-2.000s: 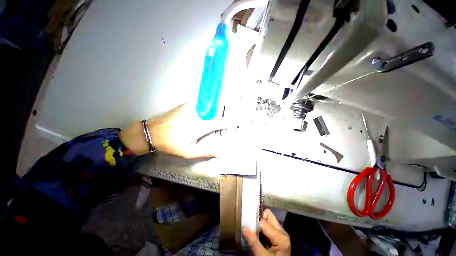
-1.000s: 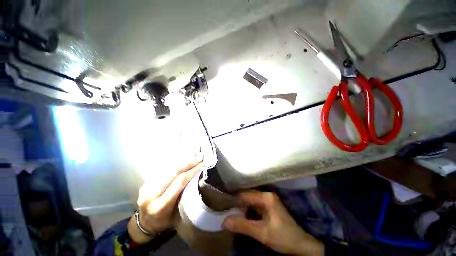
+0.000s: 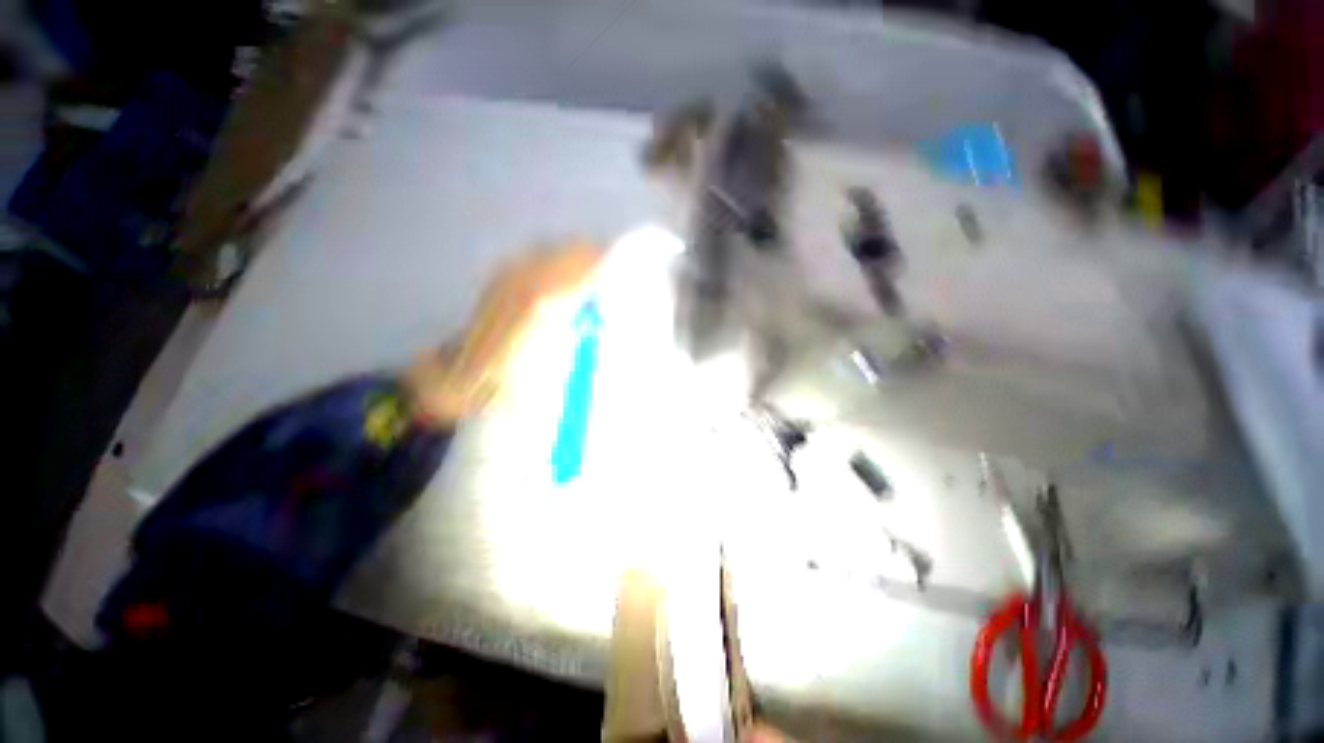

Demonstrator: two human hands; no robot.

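Observation:
The frame is blurred and has strong glare. A brown strip (image 3: 635, 661) with a white strip (image 3: 697, 653) beside it hangs over the table's front edge below the needle area. My left hand (image 3: 523, 312) reaches over the table left of the cyan tube (image 3: 577, 399); its fingers fade into blur and glare. Of my right hand (image 3: 762, 733) only a small bit shows at the bottom edge, beside the strips. The sewing machine head (image 3: 929, 305) stands behind the glare, with dark metal parts near the needle (image 3: 784, 433).
Red-handled scissors (image 3: 1038, 668) lie on the table at the lower right, beside a thin white-handled tool (image 3: 1009, 523). A small dark piece (image 3: 871, 473) lies right of the needle area. The white table (image 3: 436, 189) extends left. Dark clutter borders it.
The view has swung back so the table's left side shows again. My left hand has moved off the strips, up and left. My right hand has dropped mostly out of the picture.

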